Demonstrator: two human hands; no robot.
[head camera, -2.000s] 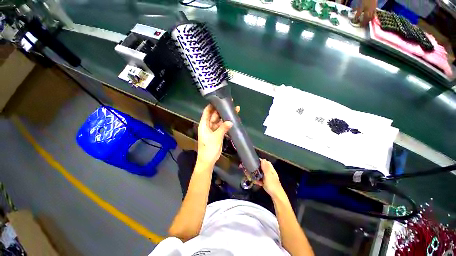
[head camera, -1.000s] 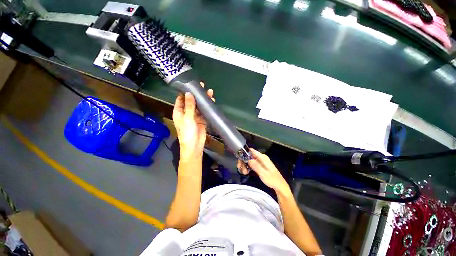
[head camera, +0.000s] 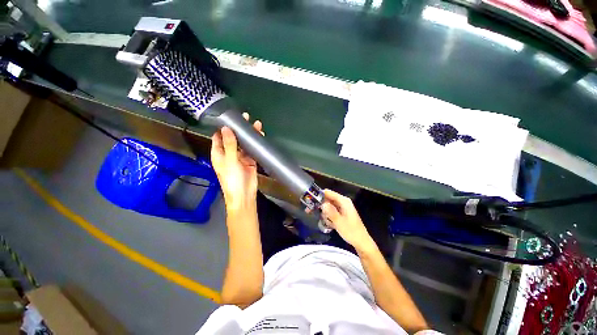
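A hot-air brush (head camera: 265, 153) is held slanted in front of me, its bristled head (head camera: 183, 84) at the upper left and its grey handle running down to the right. My left hand (head camera: 234, 163) is wrapped around the handle just below the head, palm under it. My right hand (head camera: 339, 212) holds the lower end of the handle, where small inner parts show in an opening. A small piece hangs at that end, near my right fingers; its details are too small to tell.
A bench machine (head camera: 157, 27) stands behind the brush head. Dark screws (head camera: 443, 133) lie on white paper (head camera: 393, 152). A black electric screwdriver (head camera: 452, 208) is at the bench edge on the right. Red-wired rings (head camera: 556, 288) are heaped lower right. A blue stool (head camera: 131, 171) stands left.
The brush has swung left and lower, its head now in front of the bench machine. Both hands have kept hold of it, and the handle lies flatter.
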